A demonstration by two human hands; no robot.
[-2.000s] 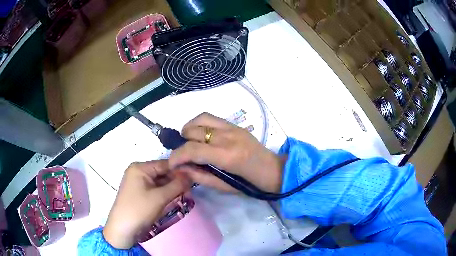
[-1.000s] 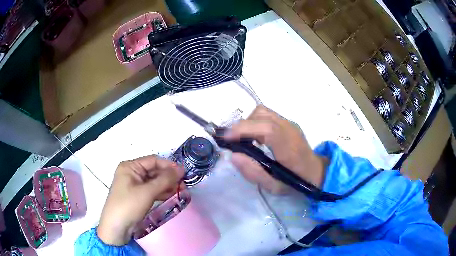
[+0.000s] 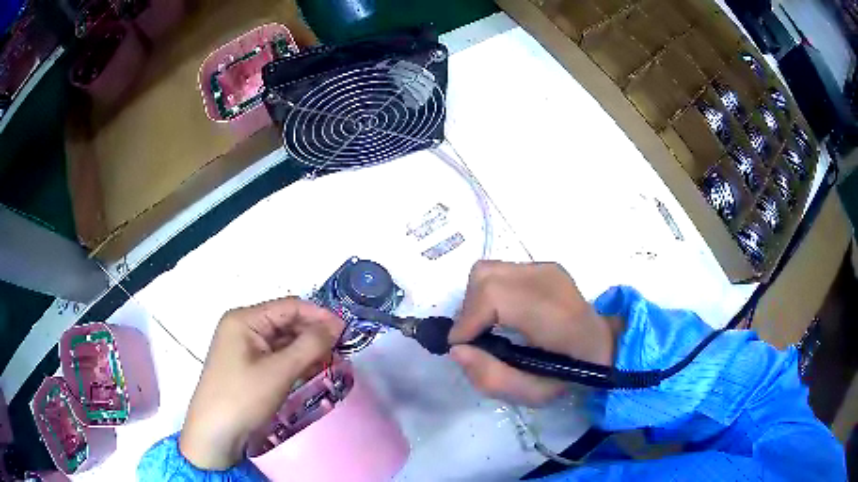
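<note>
My right hand holds the black soldering iron like a pen. Its metal tip points left and lies at the near left edge of the speaker driver. The driver rests on the white bench, magnet side up. My left hand pinches thin red and dark lead wires beside the driver. The wires come up from the pink speaker housing, which stands open below my left hand. The exact contact at the tip is too small to tell.
A black fan with a wire guard stands behind the driver. A brown carton with pink housings is at upper left. Two pink housings stand at left. A cardboard speaker tray is at right. Small labels lie on the bench.
My right hand turned the iron from pointing up-left to pointing left and brought its tip down to the driver. Two seconds ago my hands hid the driver. My left hand stays beside it.
</note>
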